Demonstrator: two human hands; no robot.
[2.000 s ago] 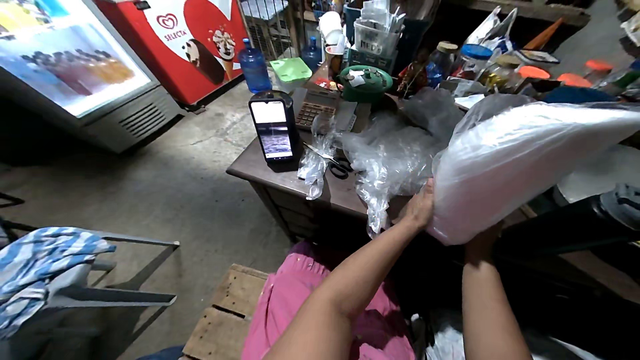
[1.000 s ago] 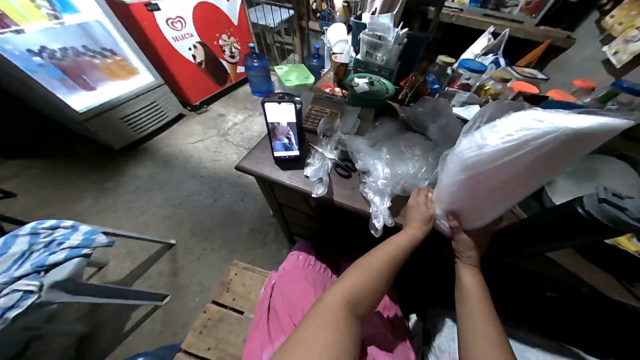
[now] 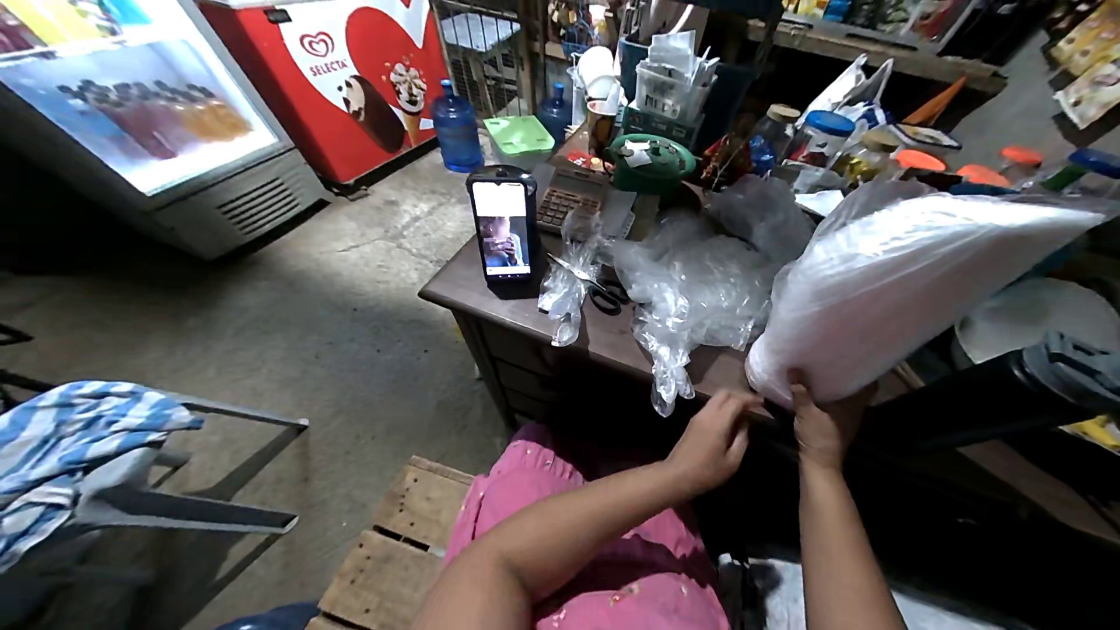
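A large clear plastic bag with a white filling (image 3: 901, 280) leans over the right side of the dark wooden desk (image 3: 455, 276). My right hand (image 3: 822, 420) holds its lower end, thumb in front and fingers hidden behind. Just left of that end is my left hand (image 3: 716, 437), its fingers curled; whether they pinch anything cannot be told. Crumpled clear plastic bags (image 3: 700, 284) lie on the desk beyond my left hand. Black-handled scissors (image 3: 605, 296) rest beside a smaller crumpled plastic bag (image 3: 569, 293). A lit smartphone (image 3: 506, 232) stands upright near the desk's left corner.
Behind the bags are a calculator (image 3: 569, 197), a green basket (image 3: 652, 162) and lidded jars (image 3: 822, 136). A black cylindrical object (image 3: 980, 394) juts in at right. At left stand a plastic chair with a checked cloth (image 3: 79, 446), a display fridge (image 3: 236, 197) and a red freezer (image 3: 350, 96).
My left hand has come away from the filled bag's lower end, down and to the left. My right hand still holds the bag. The picture on the phone screen has changed.
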